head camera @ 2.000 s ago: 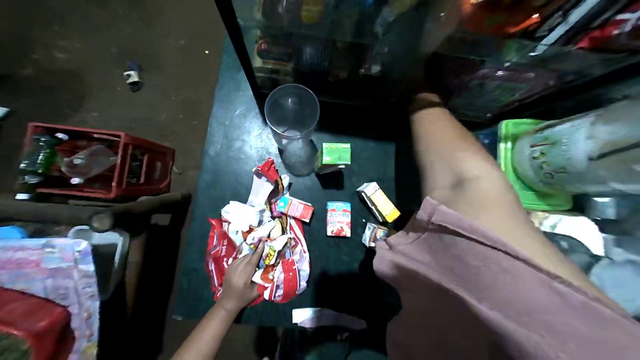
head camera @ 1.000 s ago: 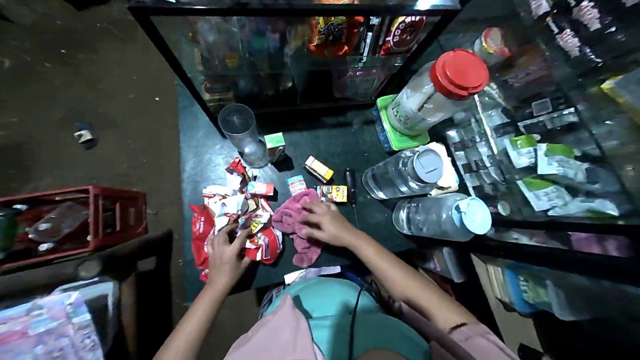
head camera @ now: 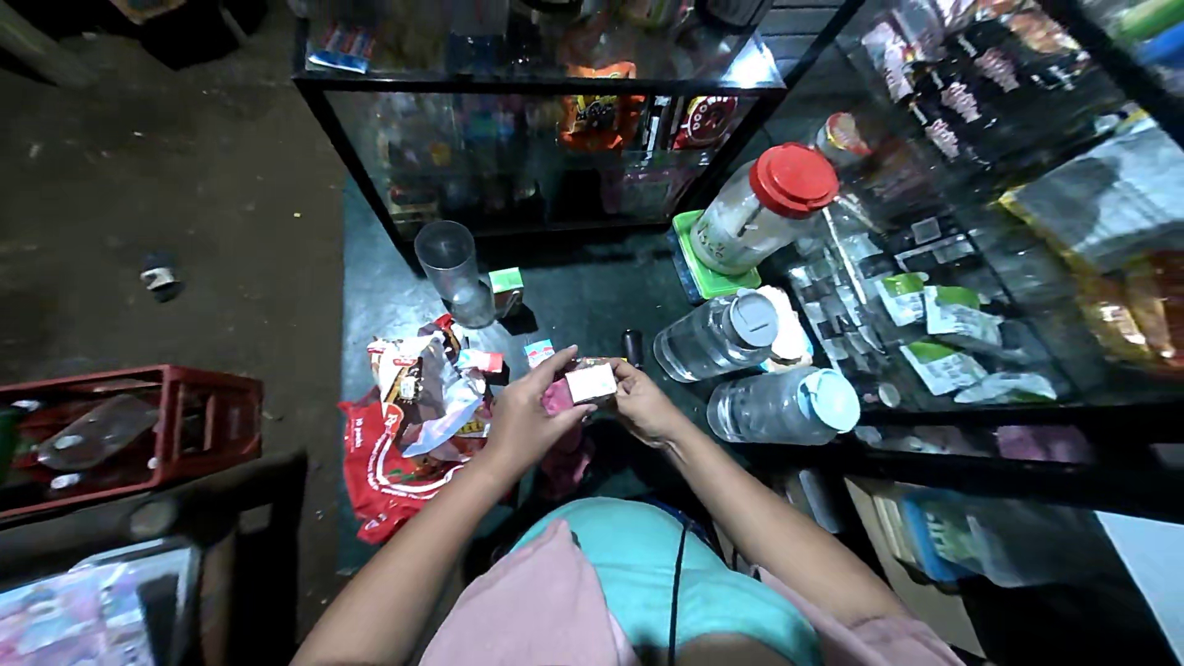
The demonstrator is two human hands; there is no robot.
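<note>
My left hand (head camera: 527, 416) and my right hand (head camera: 645, 404) meet above the dark table, both gripping a small box (head camera: 592, 382) with a white face. Pink cloth (head camera: 558, 396) is bunched between the left fingers and the box, with more cloth hanging below. Left of my hands lie crumpled wrappers (head camera: 421, 384) on a red plastic bag (head camera: 388, 481). A small red and white box (head camera: 481, 361) rests on the wrappers, and a small blue and white box (head camera: 539, 351) lies just beyond my left fingers. A black cylindrical object (head camera: 632, 348) is beyond my right hand.
A clear tumbler (head camera: 456, 277) and a green-topped box (head camera: 507, 283) stand near the glass cabinet (head camera: 546, 85). To the right are a red-lidded jar (head camera: 754, 217) on a green container (head camera: 712, 268) and two clear pitchers (head camera: 717, 333). A red crate (head camera: 208, 425) sits at left.
My left hand has left the wrappers and my right hand has lifted from the table; they now hold the small box together. The pink cloth lay under my right hand before.
</note>
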